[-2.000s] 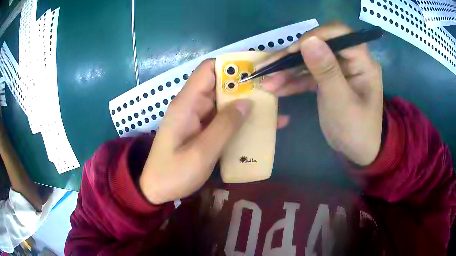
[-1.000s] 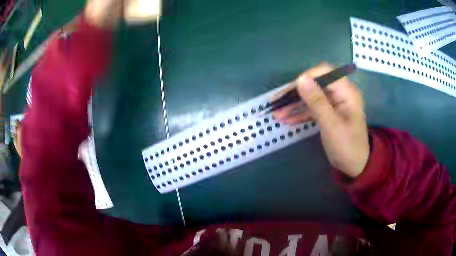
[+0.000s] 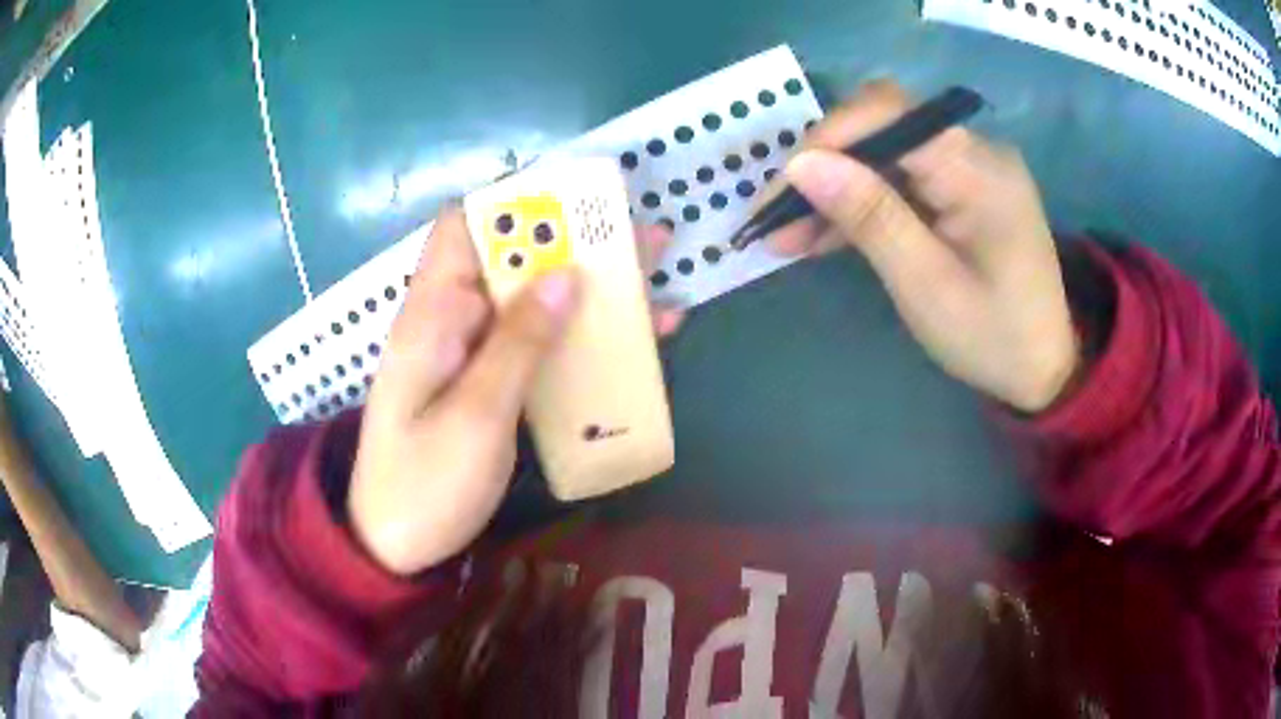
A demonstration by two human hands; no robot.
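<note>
My left hand [image 3: 447,407] holds a cream phone back cover [image 3: 604,365], thumb on its face just below the yellow camera decoration panel [image 3: 528,233], which has three dark ringed holes. A small dark logo shows near the lower end. My right hand [image 3: 934,253] holds black tweezers [image 3: 871,157], tip pointing down-left over the lower edge of the sticker sheet [image 3: 717,169], near its bottom row of dark dots. I cannot tell whether the tip touches the sheet or holds a dot. The cover and my left hand hide the middle of the sheet.
Spare sticker sheets overlap at the left [image 3: 106,323], and another dotted strip lies at the upper right [image 3: 1124,49]. A thin pale line [image 3: 281,169] crosses the green surface [image 3: 422,84]. Another person's arm [image 3: 56,520] with a white sleeve is at the lower left.
A second ago my left arm reached to the far upper left with a blurred pale object; now my left hand is back in front with a cover. The tweezers remain in my right hand.
</note>
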